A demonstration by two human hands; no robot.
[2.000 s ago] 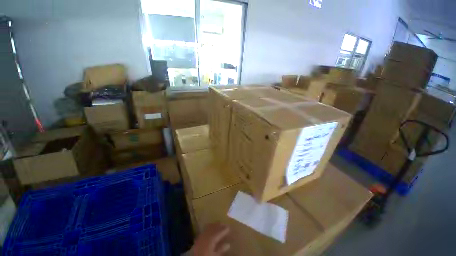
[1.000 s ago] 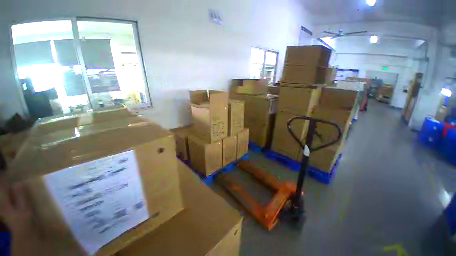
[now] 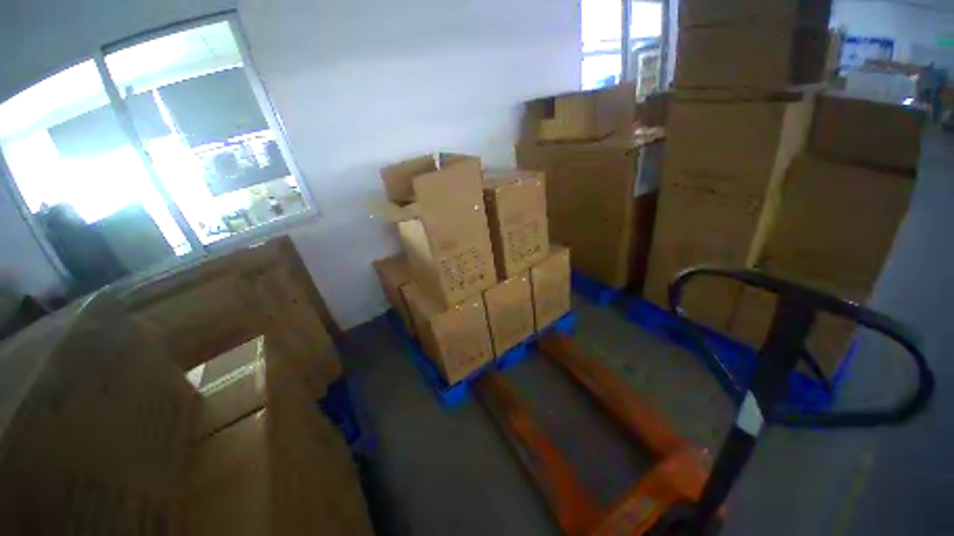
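Note:
Neither of my hands is in the picture. Nearest in front of me at the left is a large brown carton [image 3: 94, 419], blurred and cut off by the picture's edge, with more brown cartons beside and behind it. At the right stands an orange hand pallet truck [image 3: 638, 492] with a black loop handle [image 3: 800, 345]. Its forks point toward a blue pallet [image 3: 455, 393] that bears several stacked brown cartons [image 3: 455, 335]. The upper left carton [image 3: 450, 246] on this stack has open flaps.
Tall stacks of brown cartons [image 3: 722, 188] stand on blue pallets behind the truck at the right. A white wall with windows [image 3: 194, 136] runs behind. Grey floor shows between the near cartons and the truck, with a yellow line at the lower right.
The view has turned right and moved closer to the pallet truck and stacked cartons. The labelled carton's white sheet has left view. The hand seen low two seconds ago is out of the picture.

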